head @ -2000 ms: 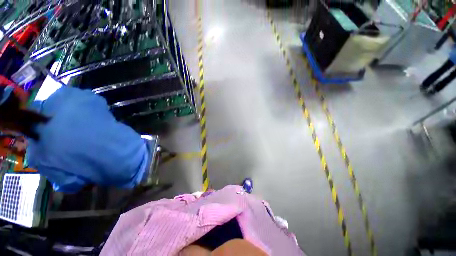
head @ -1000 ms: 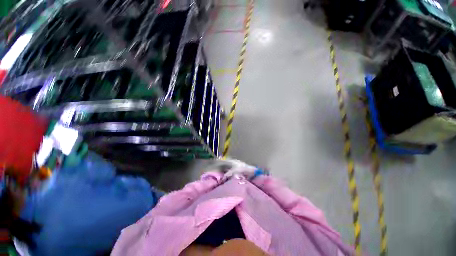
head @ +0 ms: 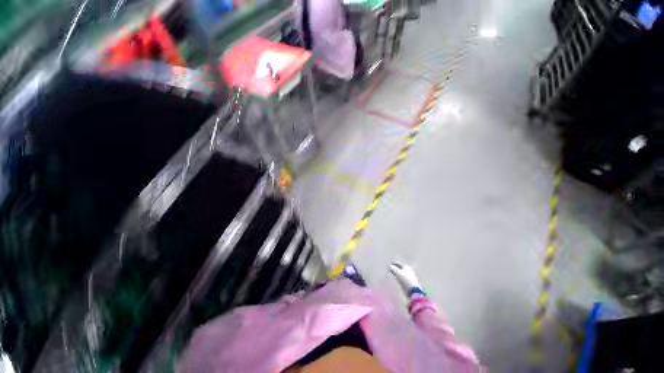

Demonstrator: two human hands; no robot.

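My right hand (head: 405, 277), in a white glove with a blue band at the wrist, hangs over the grey floor in front of my pink striped smock (head: 331, 317). It is small and blurred, and I see nothing in it; whether its fingers are apart cannot be told. My left hand is not in view. A tall wire rack (head: 244, 226) with dark tiers stands close at my left. It is blurred, and no hand is seen touching it.
Yellow-black tape (head: 391, 173) runs along the aisle floor, with a second strip (head: 547, 269) at right. A red-topped surface (head: 266, 64) and a person's pink smock (head: 327, 36) are ahead left. Dark racks and black bins (head: 601, 138) stand at right. A blue base edge (head: 591, 339) shows lower right.
The view has moved forward along the aisle. The person in blue has left the view. My gloved hands were together at my front; now only the right shows, out over the floor.
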